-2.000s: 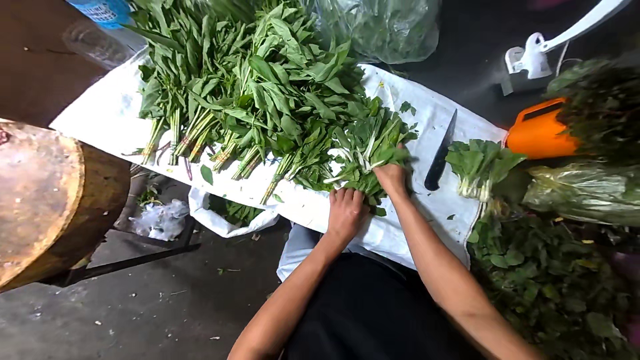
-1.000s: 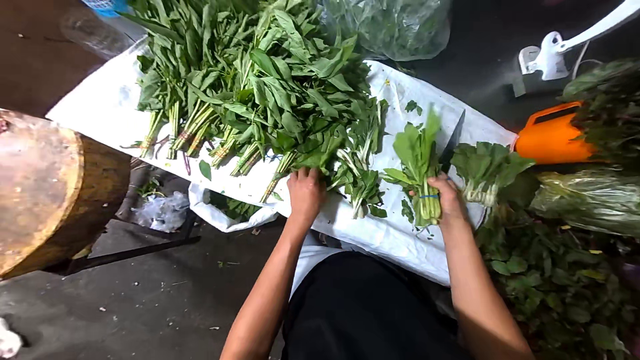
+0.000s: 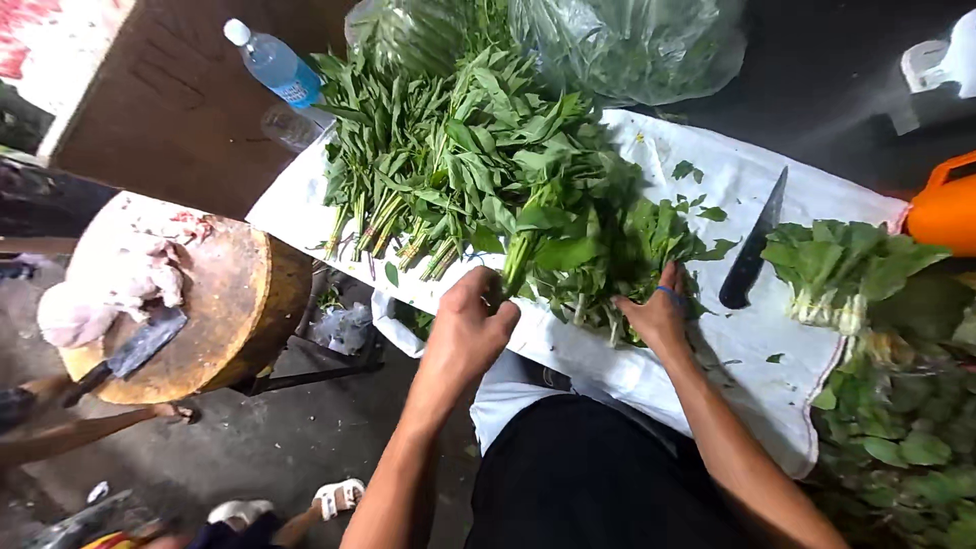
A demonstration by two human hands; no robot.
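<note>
On a white cloth lie many tied bunches of leafy greens with their stems toward me. My left hand is closed at the stems of a brighter green bunch, partly hidden behind the fingers. My right hand, a blue band around one finger, has its fingers spread against loose leafy greens; whether it grips any is unclear. A knife with a black handle lies to the right of that hand. Beyond the knife rests a bunch with pale stems.
At left, a round wooden chopping block holds raw poultry and a cleaver, its handle by another person's hand. A water bottle and plastic bags of greens stand behind. An orange container is at right.
The bunch my right hand held upright near the knife a second ago is no longer there. My left hand now has a bright green bunch, and my right hand is spread at the loose greens.
</note>
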